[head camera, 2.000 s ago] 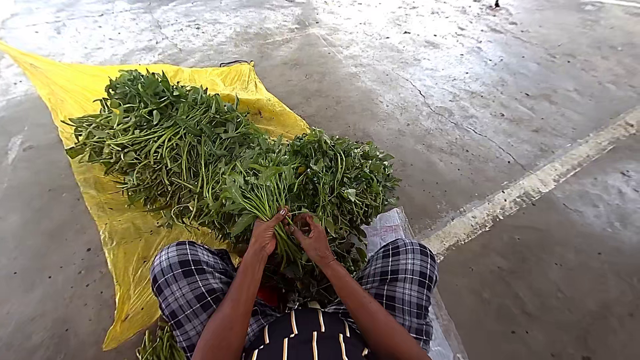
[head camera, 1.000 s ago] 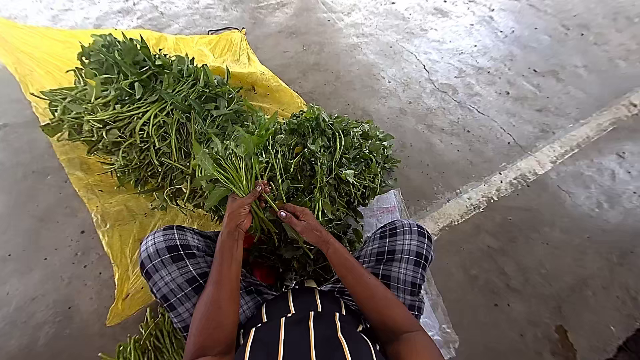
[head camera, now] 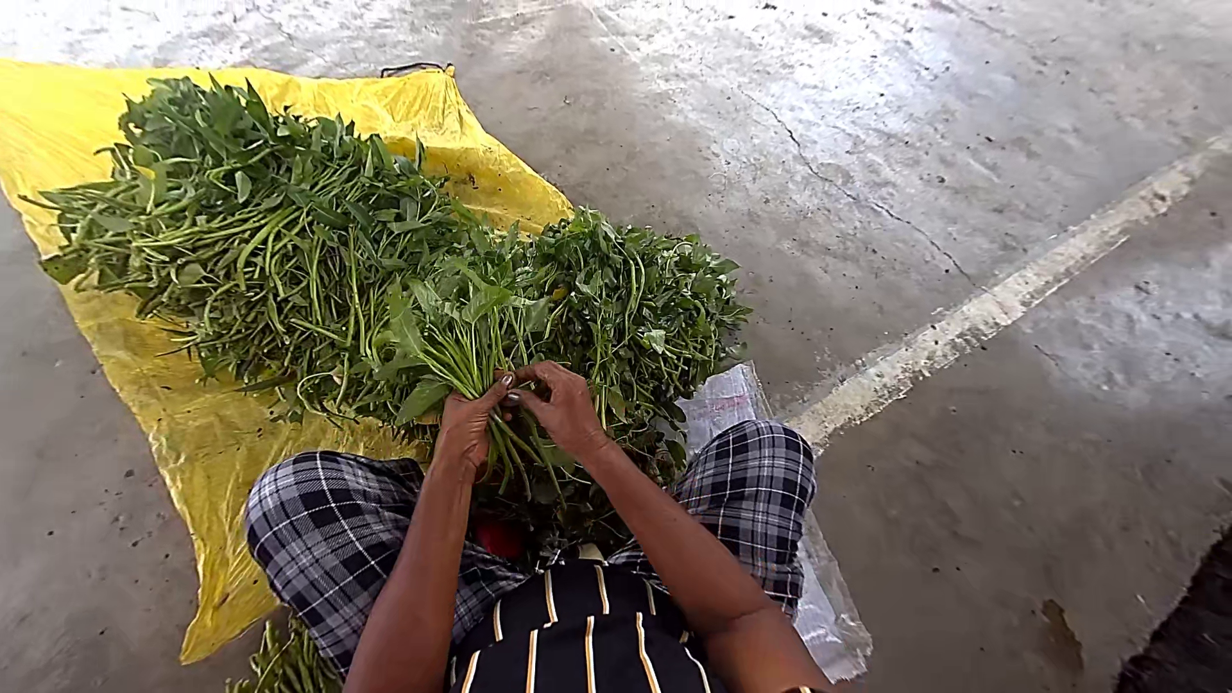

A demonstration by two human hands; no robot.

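My left hand (head camera: 469, 428) is closed around the stems of a small bunch of leafy greens (head camera: 467, 351), whose leaves fan out away from me. The cut stem ends hang below the fist. My right hand (head camera: 558, 402) meets the left at the stems, its thumb and forefinger pinched there; whether it holds a stem or a tie is too small to tell. Beyond the hands, a large heap of the same long-stemmed greens (head camera: 279, 231) lies on a yellow plastic sheet (head camera: 144, 385). A second, denser pile of greens (head camera: 645, 308) lies right in front of my lap.
A whitish woven plastic sack (head camera: 722, 404) lies under the right-hand pile and past my right knee. More green stems (head camera: 289, 664) lie beside my left leg. Around them is a concrete floor (head camera: 943, 462) with a painted white line (head camera: 962, 322) at the right.
My right hand has come up against the left at the stems; a second ago it was slightly lower and apart. The left hand keeps its hold on the bunch.
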